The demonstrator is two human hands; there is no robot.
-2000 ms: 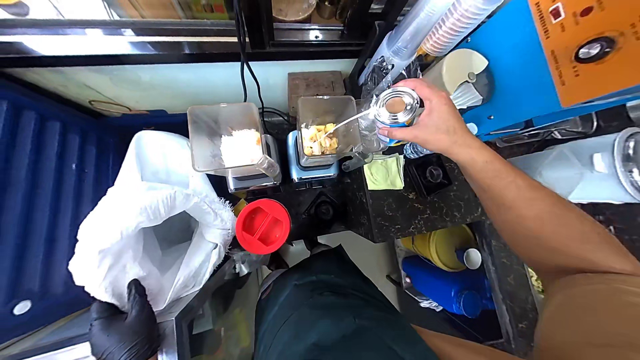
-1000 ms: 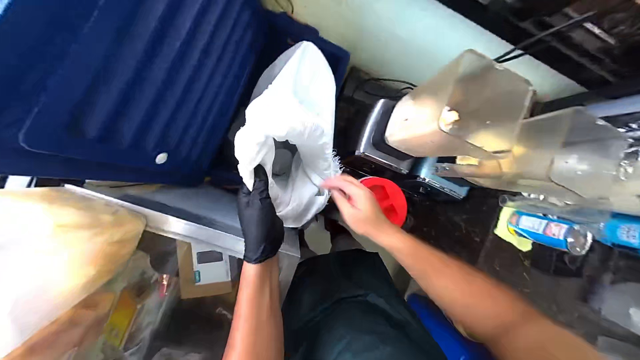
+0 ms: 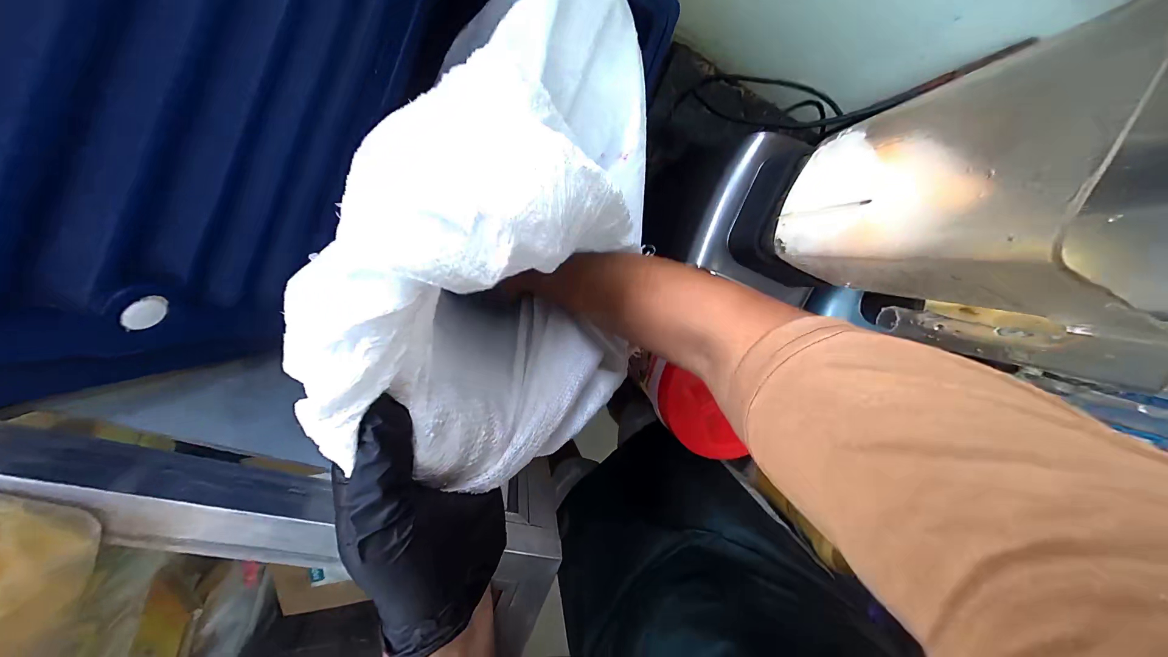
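Note:
A white woven sack (image 3: 474, 182) stands at the centre-left with its mouth facing me. My left hand (image 3: 411, 529), in a black glove, grips the near left edge of its rim. My bare right arm reaches into the mouth from the right, so the right hand is hidden inside the sack and I cannot tell what it touches. A red plastic lid (image 3: 698, 415) lies below my right forearm, partly covered by it. At the right a clear blender jar (image 3: 912, 201) with pale contents sits tilted in view on its silver and black base (image 3: 753, 210).
A ribbed dark blue plastic bin (image 3: 182, 164) fills the upper left. A metal table edge (image 3: 182, 511) runs below it, with bags and a cardboard box (image 3: 315, 589) underneath. Black cables (image 3: 785, 100) lie behind the blender. A second jar's handle (image 3: 967, 324) shows at the right.
My right hand held a metal can over a blender jar, then was empty-looking beside the sack, and is now inside it. My left hand still holds the rim. The view has turned toward the sack.

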